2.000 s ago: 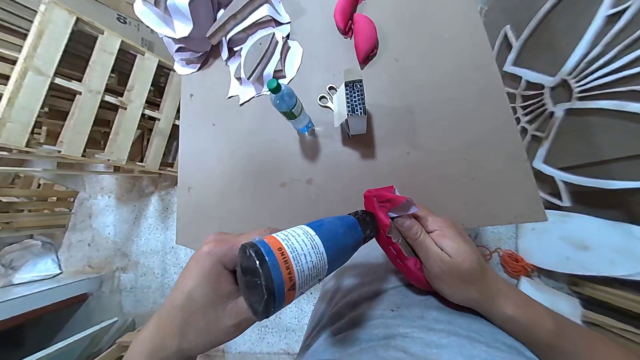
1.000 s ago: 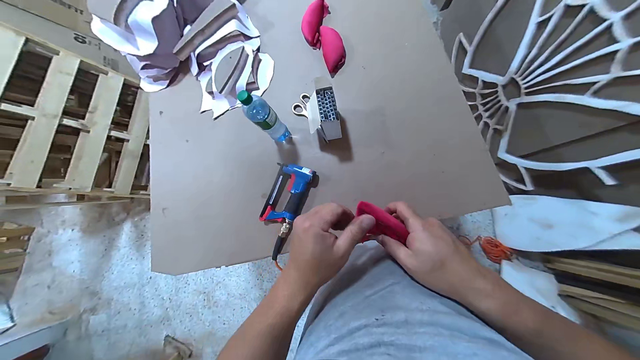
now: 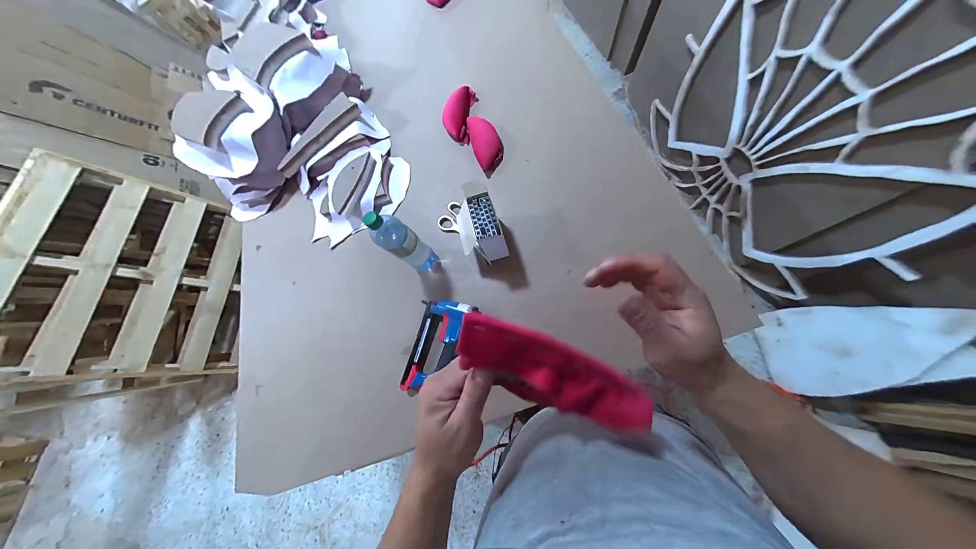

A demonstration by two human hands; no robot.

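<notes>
My left hand grips one end of a red fabric-covered piece, whose other end reaches right over my lap and is blurred. To its right my right hand is raised with fingers apart and nothing in it. A blue and black pneumatic stapler lies on the brown tabletop, partly hidden behind the red piece and my left hand. Farther back stand or lie a plastic bottle with a green cap, scissors and an opened small box. Two padded red pieces lie beyond them.
Cut pieces with white fabric are heaped at the table's back left. Wooden pallets stand left of the table. A white openwork frame is at the right, with white sheet material below it. An orange hose or cord hangs near my lap.
The stapler, in my left hand two seconds ago, now lies on the table. Both hands were on the red piece one second ago; my right hand has let go and moved away from it.
</notes>
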